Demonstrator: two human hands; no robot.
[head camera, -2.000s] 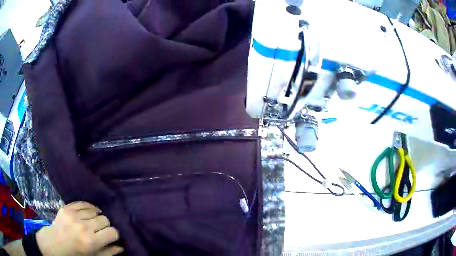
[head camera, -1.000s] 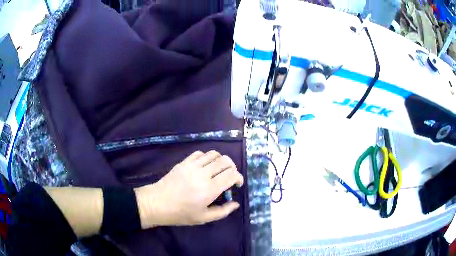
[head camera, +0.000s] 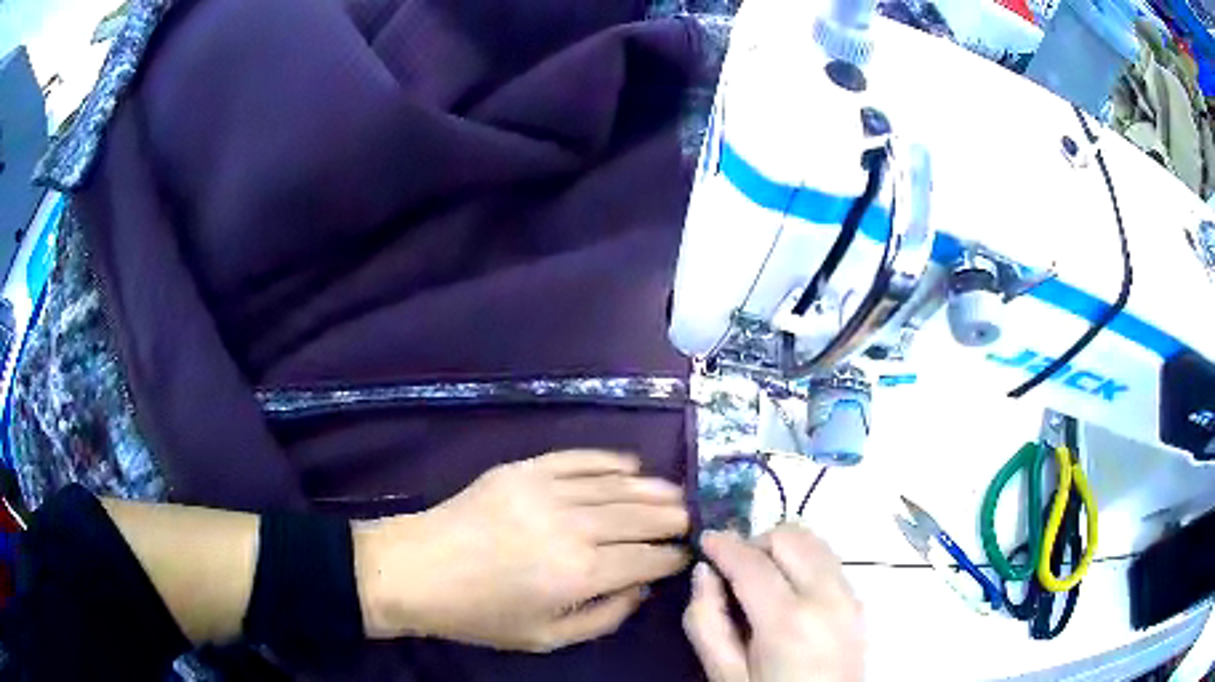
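The plum lining (head camera: 440, 267) of the jacket lies up, left of the sewing machine (head camera: 800, 240). The plaid hem band (head camera: 726, 433) runs down from under the needle area along the lining's edge. My left hand (head camera: 533, 553) lies over the lining, its fingertips at the hem edge. My right hand (head camera: 786, 606) pinches the hem edge just below the presser foot area, its fingers meeting my left fingertips. The drawcord (head camera: 776, 482) loops out beside the hem above my right hand; its lower part is hidden. A narrow plaid strip (head camera: 480, 394) crosses the lining.
Blue thread snips (head camera: 953, 553) lie on the white table (head camera: 879, 640) right of my right hand. Green and yellow handled scissors (head camera: 1039, 520) lie further right. A grey-blue round attachment (head camera: 839, 420) sits by the needle. Plaid fabric (head camera: 87, 360) hangs at the left.
My left hand came from the lower left across the lining to the hem edge. My right hand has entered and taken hold of the hem. The drawcord's lower loop is now hidden.
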